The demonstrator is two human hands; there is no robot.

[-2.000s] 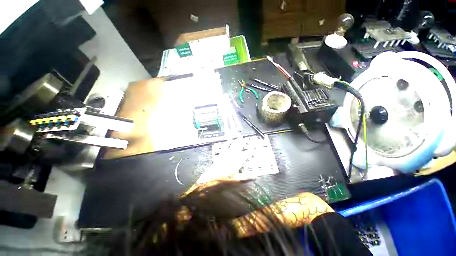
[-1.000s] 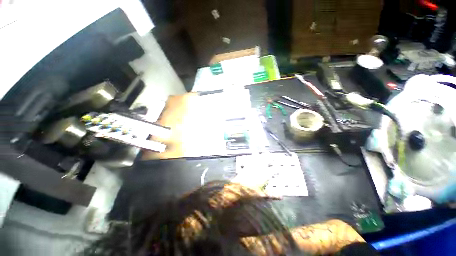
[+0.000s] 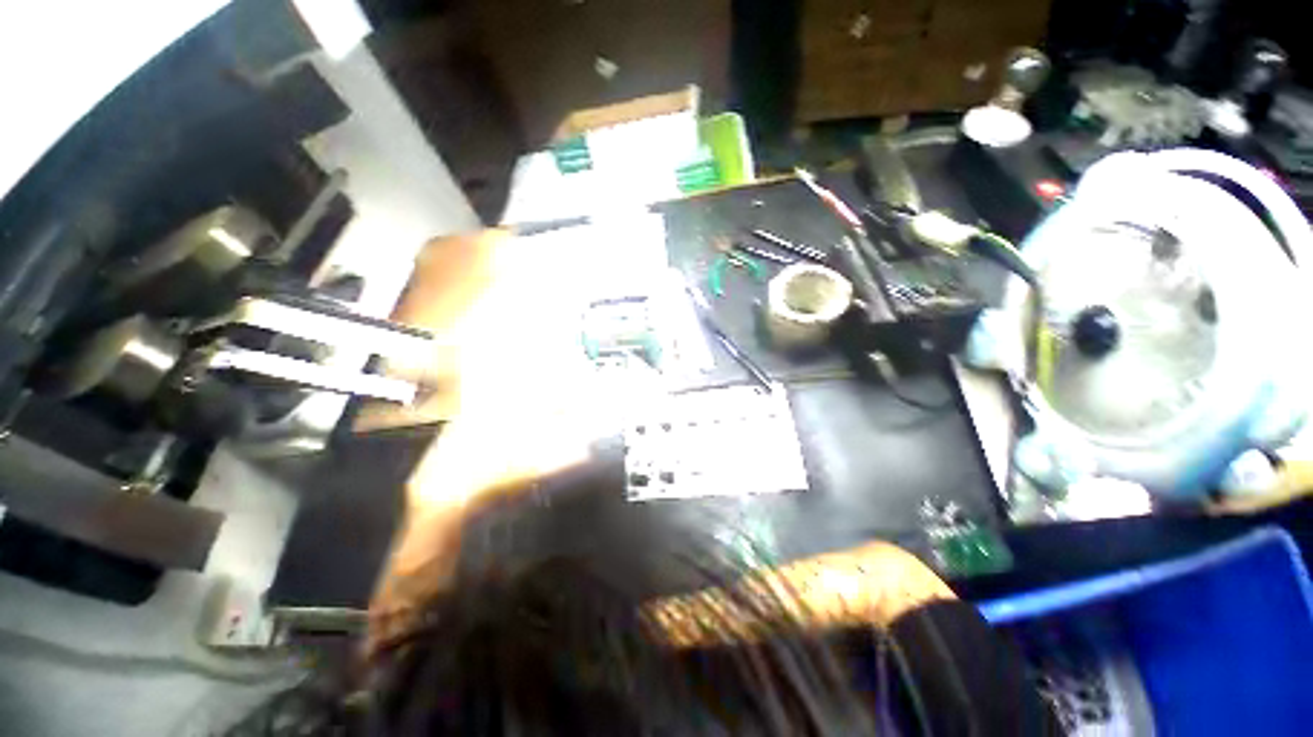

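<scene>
A white PCB panel (image 3: 716, 449) with rows of small dark parts lies on the black mat in front of me. My left hand (image 3: 511, 439) is just left of the panel, washed out by glare; its fingers and any grip cannot be made out. My right forearm (image 3: 850, 579) reaches in from the lower right below the panel. Hair in front of the camera hides my right hand.
Machine rails (image 3: 324, 350) stand at left. Paper (image 3: 555, 288) lies behind the panel, with a beige roll (image 3: 809, 304), cutters (image 3: 736, 269) and a dark stick tool (image 3: 742, 356). A fan (image 3: 1152, 331), blue bin (image 3: 1224, 634) and green board (image 3: 972, 550) are at right.
The panel with yellow parts is no longer seen on the rails. My left hand and forearm now show bright at the left of the white panel. The view has shifted.
</scene>
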